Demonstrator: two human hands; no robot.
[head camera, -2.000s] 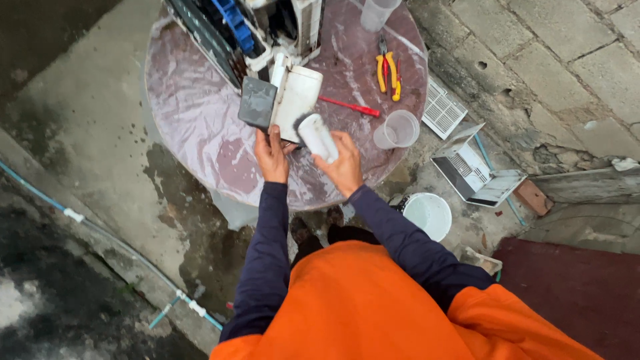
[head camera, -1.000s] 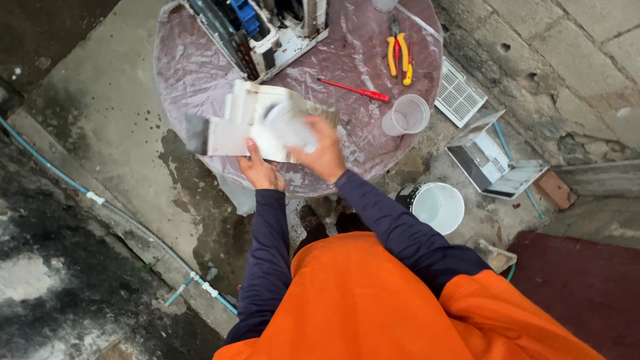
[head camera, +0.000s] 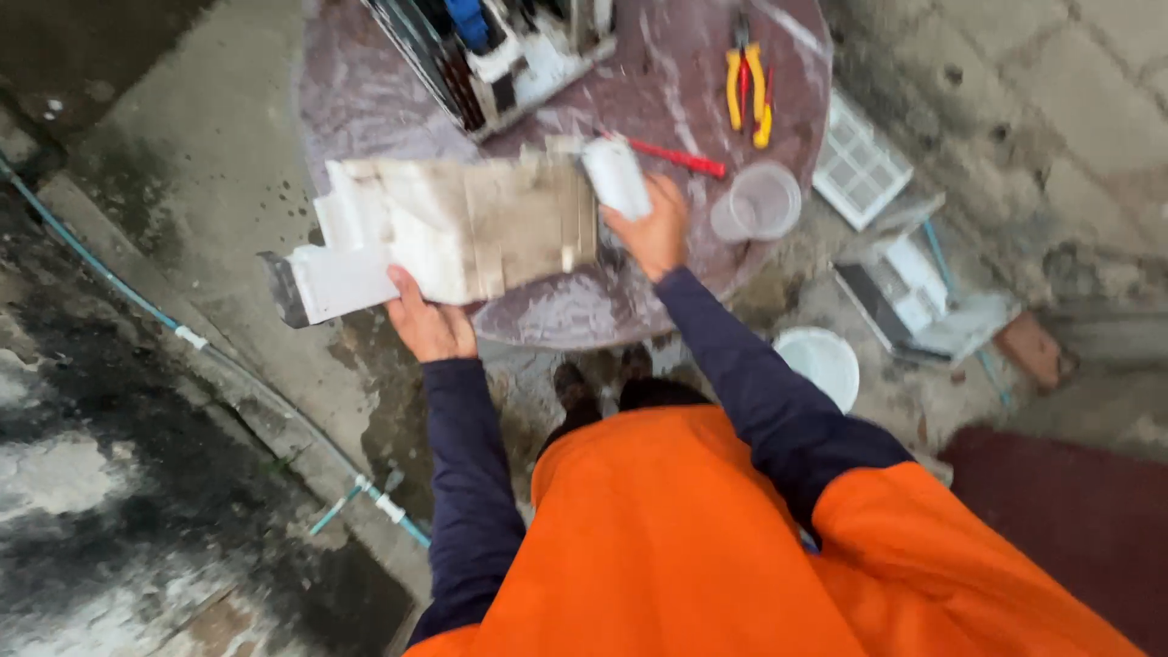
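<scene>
My left hand (head camera: 427, 319) grips the lower left edge of a stained white plastic panel (head camera: 456, 224), which lies tilted over the near side of the round table. A grey-ended block (head camera: 290, 290) sits at the panel's left end. My right hand (head camera: 650, 219) is closed around a white object (head camera: 617, 175), perhaps a bottle, beside the panel's right end. Behind it lies a red screwdriver (head camera: 680, 158). Pliers with yellow and red handles (head camera: 741, 87) lie farther back on the right.
An opened appliance (head camera: 529, 64) stands on the plastic-covered round table (head camera: 584, 315). A clear plastic cup (head camera: 766, 201) is near its right edge. On the floor to the right are a white bucket (head camera: 821, 360), a white grille (head camera: 858, 164) and a white-framed part (head camera: 899, 292).
The panel was more upright in my left hand and now lies spread out flat, its grey end to the left. My right hand has moved from over the panel to its right end.
</scene>
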